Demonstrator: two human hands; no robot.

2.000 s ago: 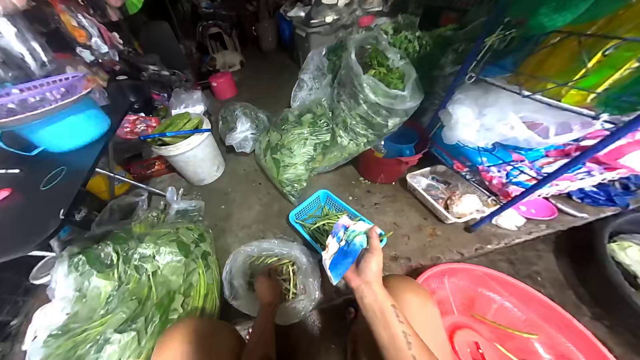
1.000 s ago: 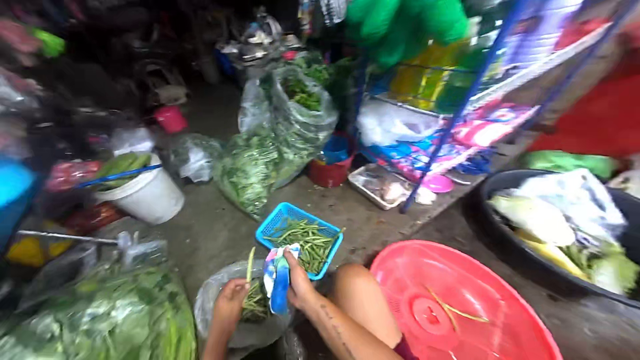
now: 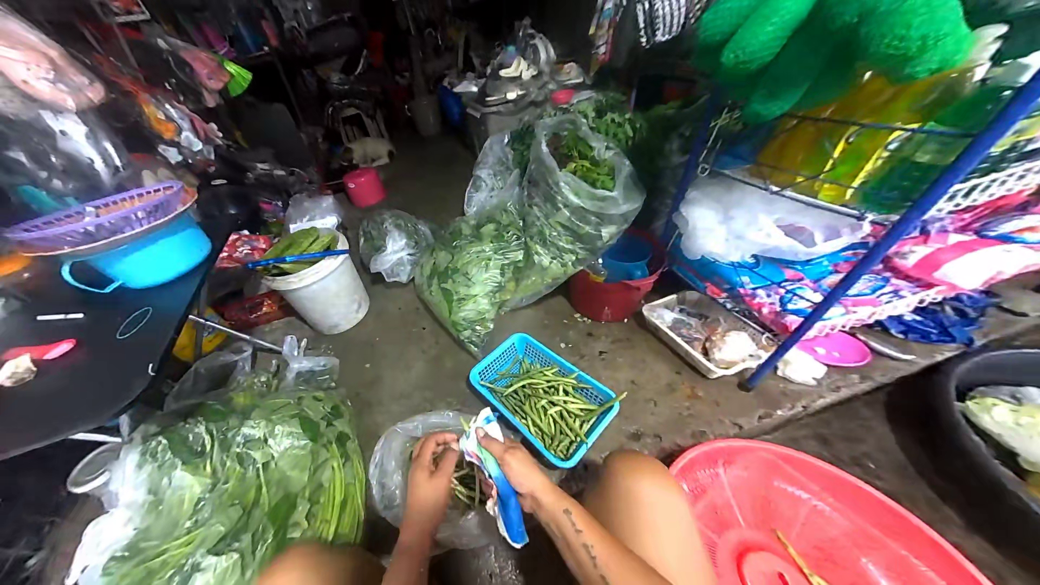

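My right hand (image 3: 516, 471) grips a blue and white printed plastic packet (image 3: 502, 491), held upright above an opened clear plastic bag (image 3: 396, 463). Beside the packet's top, my left hand (image 3: 435, 467) has its fingers bent close together; whether a bean is pinched in them is hard to see. Cut green bean pieces lie in the bag, partly behind my hands. Just beyond my right hand, a blue plastic basket (image 3: 481, 375) holds many whole green beans (image 3: 556, 406).
A red plastic basin (image 3: 707, 471) stands at the right by my knee. Bagged leafy greens (image 3: 244, 479) fill the lower left. Farther off are a white bucket (image 3: 325, 296), more bagged greens (image 3: 479, 276), a shallow tray (image 3: 686, 349) and a blue-framed rack (image 3: 894, 236).
My left hand was inside the clear bag two seconds ago, then held up a long bean; it is now beside the packet. My right hand has kept the packet throughout.
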